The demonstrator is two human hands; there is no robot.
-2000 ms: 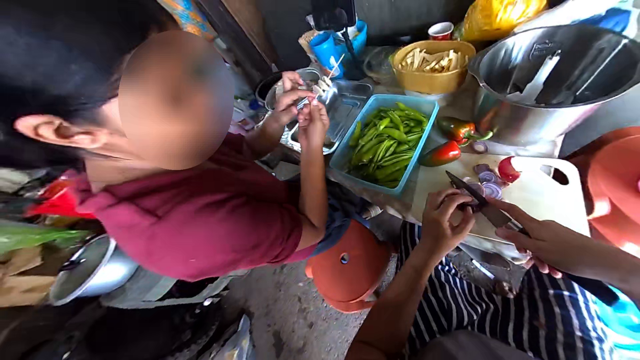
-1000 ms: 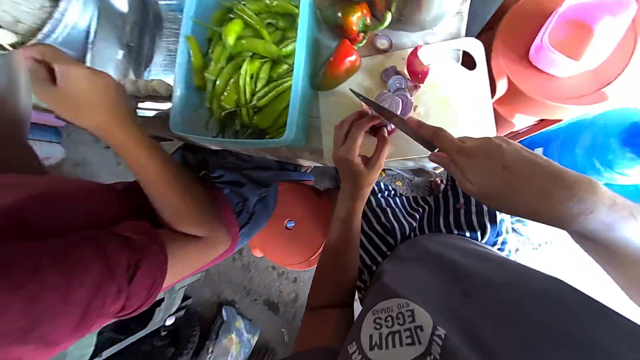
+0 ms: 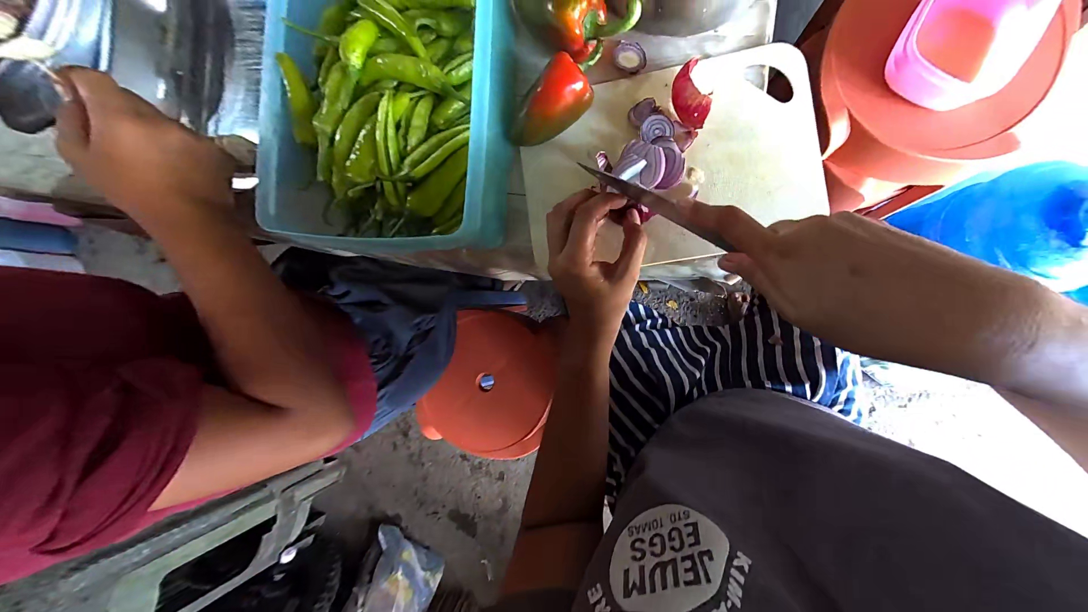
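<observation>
On the white cutting board (image 3: 756, 161), near its front left edge, my left hand (image 3: 595, 246) holds a piece of red onion (image 3: 633, 211), partly hidden by the fingers. My right hand (image 3: 790, 255) grips a kitchen knife (image 3: 663, 206), its blade lying across that piece and pointing to the upper left. Sliced onion rings (image 3: 654, 161) lie just beyond the blade. A red onion wedge (image 3: 691, 95) rests farther back on the board. One small onion slice (image 3: 630, 56) is at the board's back left edge. The knife's handle is mostly hidden in my right hand.
A blue plastic tub of green chili peppers (image 3: 489, 127) and red-green bell peppers (image 3: 557, 98) are left of the board. A co-worker's hand (image 3: 144, 144) is farther left. Orange stools (image 3: 493, 382) stand below and at right, beside a blue container (image 3: 1020, 221).
The view has turned down and closer to the board. The co-worker's hand has moved away from the other hand seen two seconds ago. Both my hands remain at the onion with the knife.
</observation>
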